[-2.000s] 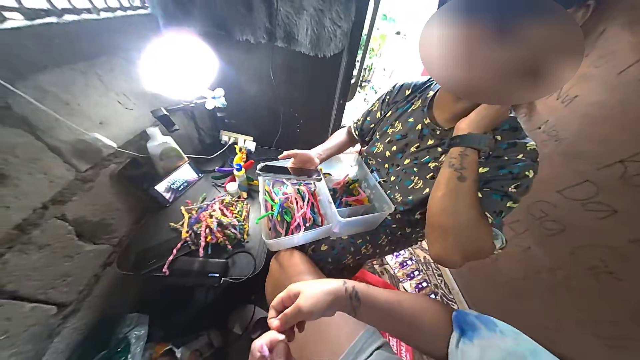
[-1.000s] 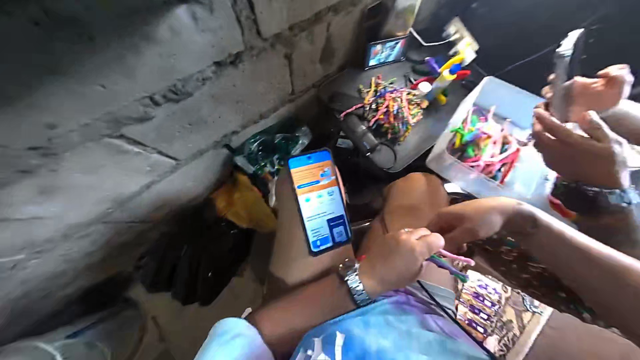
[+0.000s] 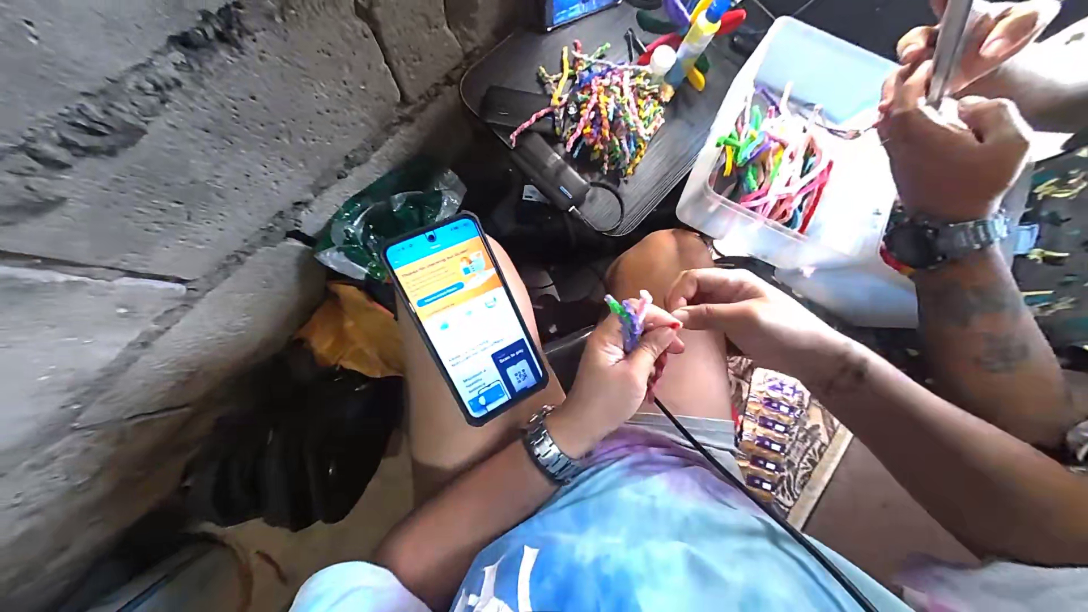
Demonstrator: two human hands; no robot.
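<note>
My left hand [image 3: 619,365], with a metal watch at the wrist, is closed around a small bundle of fuzzy pipe cleaners [image 3: 630,321] in purple, green and pink, whose ends stick up above the fingers. My right hand [image 3: 722,308] is just right of it, thumb and index finger pinched together near the bundle; whether a strand lies between them cannot be told. A smartphone [image 3: 466,319] with a lit screen rests on my left thigh. Beyond my knees, a clear plastic container [image 3: 710,191] holds loose pipe cleaners [image 3: 778,161] in several colours.
A dark table [image 3: 671,174] bears a pile of twisted multicoloured pipe cleaners [image 3: 616,110], a black device with a cable [image 3: 544,174] and a glue bottle [image 3: 699,38]. At right, another person's hands [image 3: 960,127] hold a phone [image 3: 950,47]. Concrete block wall [image 3: 212,170] and plastic bags [image 3: 293,450] lie left.
The view has swung down and left since two seconds ago. My right hand, which overlapped my left a second ago, now shows beside it. The other person's hands are raised with the phone.
</note>
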